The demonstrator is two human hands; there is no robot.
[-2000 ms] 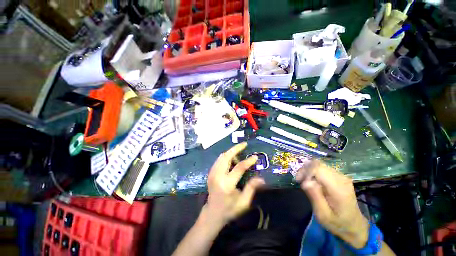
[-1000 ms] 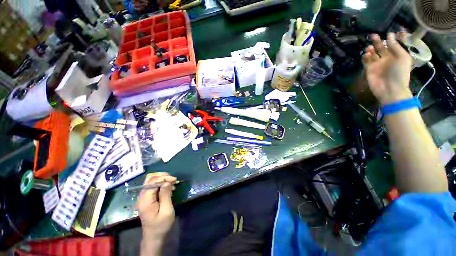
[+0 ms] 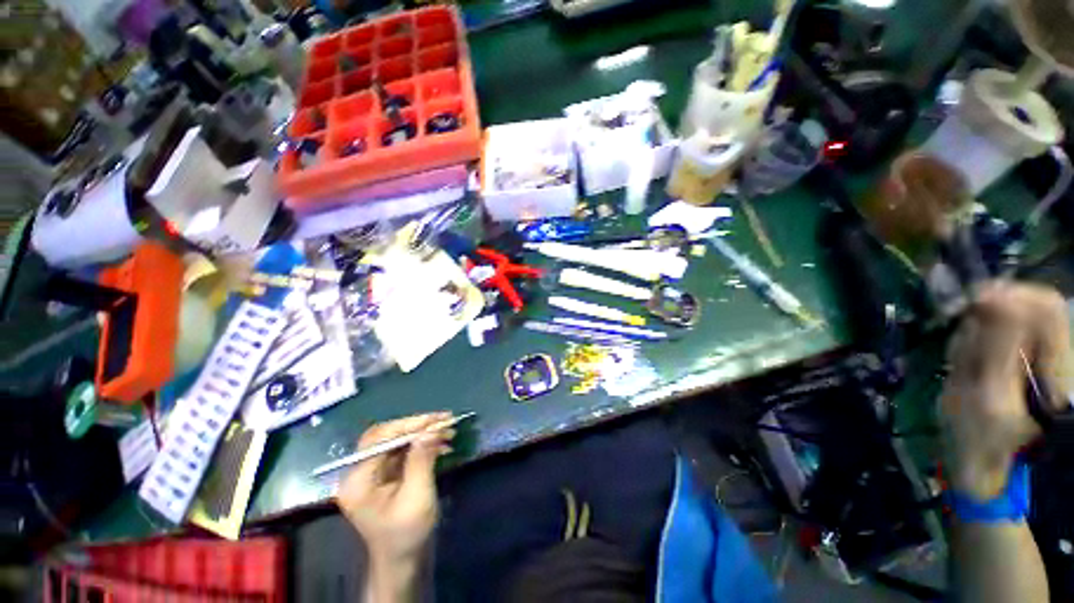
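Note:
My left hand [image 3: 398, 483] holds slim metal tweezers [image 3: 383, 446] over the bench's near edge, the tip pointing right. A dark square watch case [image 3: 531, 377] with a shiny rim lies on the green mat, right of the tweezers and touched by neither hand. A pile of small gold and silver parts [image 3: 598, 365] lies just right of the case. My right hand [image 3: 1003, 359] is at the far right, beyond the bench edge, and blurred. Its fingers look curled near a dark object; whether it grips it cannot be told.
Red pliers [image 3: 509, 278], pale sticks [image 3: 603, 284] and another watch case [image 3: 674, 305] lie behind the parts. A syringe [image 3: 766, 286] slants at right. A red compartment tray [image 3: 379, 165] and white boxes [image 3: 529, 210] stand behind. A parts sheet [image 3: 212, 406] lies left. Cabled equipment [image 3: 842, 442] is lower right.
My left hand has left the watch case and now holds tweezers at left. My right hand went from beside the parts to raised at far right, then lower there. The view has shifted.

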